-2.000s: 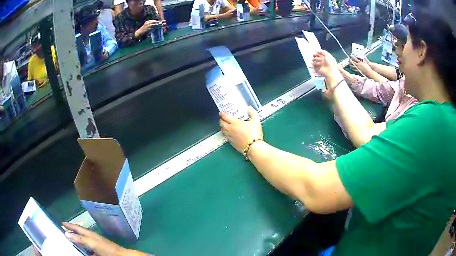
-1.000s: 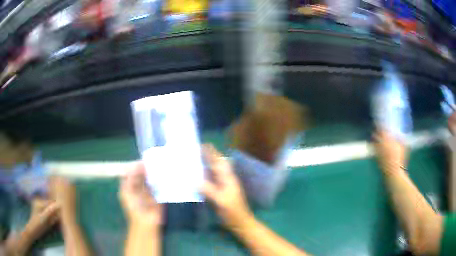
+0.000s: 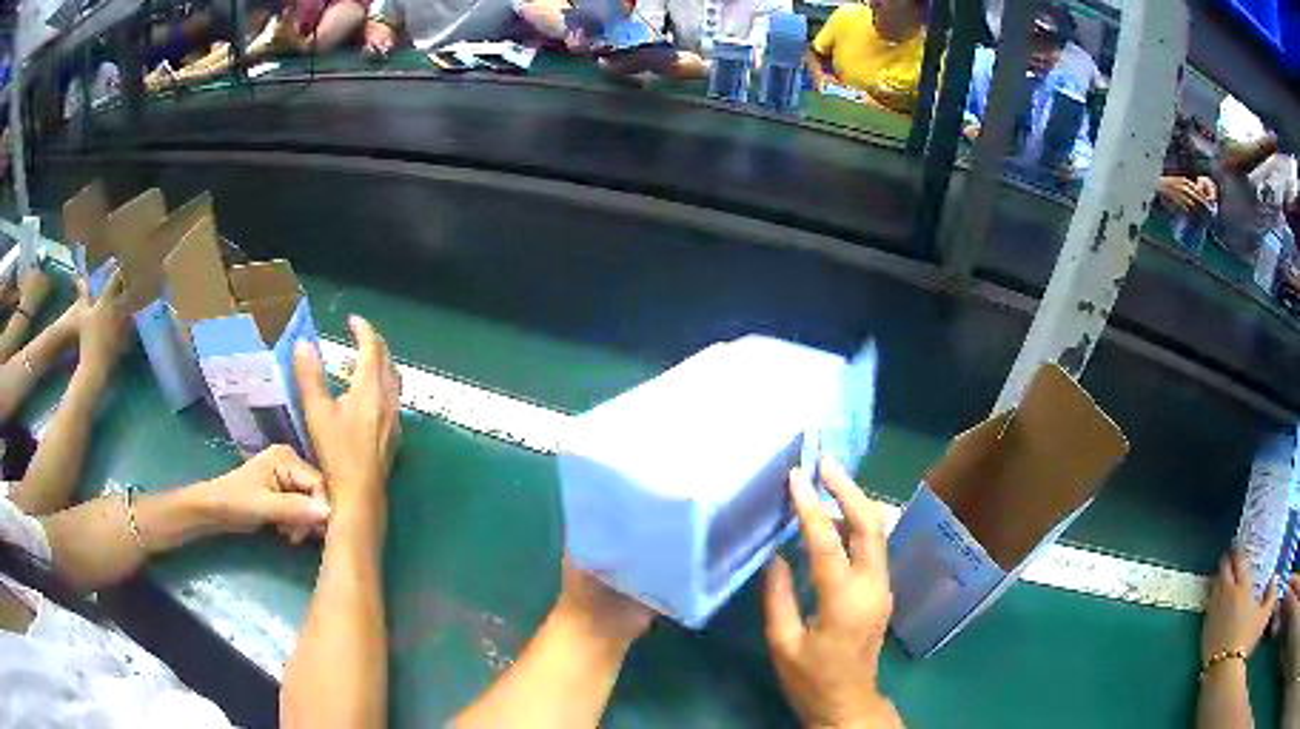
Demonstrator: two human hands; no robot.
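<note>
A printed carton (image 3: 684,442), white and pale blue, is held tilted above the bench, its closed end toward me and its far end raised. My left hand (image 3: 606,605) is under its near left side, with the fingers hidden by the carton. My right hand (image 3: 834,605) has its fingertips against the carton's right side, by the dark product picture. A standing open carton (image 3: 948,570) is upright just right of my right hand, its brown inside and raised lid flap showing.
Neighbours' hands (image 3: 349,413) and open cartons (image 3: 250,363) are at the left. Another person's hands (image 3: 1237,612) hold a carton at the right edge. A chipped white post (image 3: 1091,228) rises behind the standing carton. A metal strip (image 3: 485,413) crosses the green worktop; workers sit opposite.
The view has swung left and then steadied. The held carton has turned from upright, broad face toward me, to tilted with its closed end toward me. My right hand has shifted along its right side.
</note>
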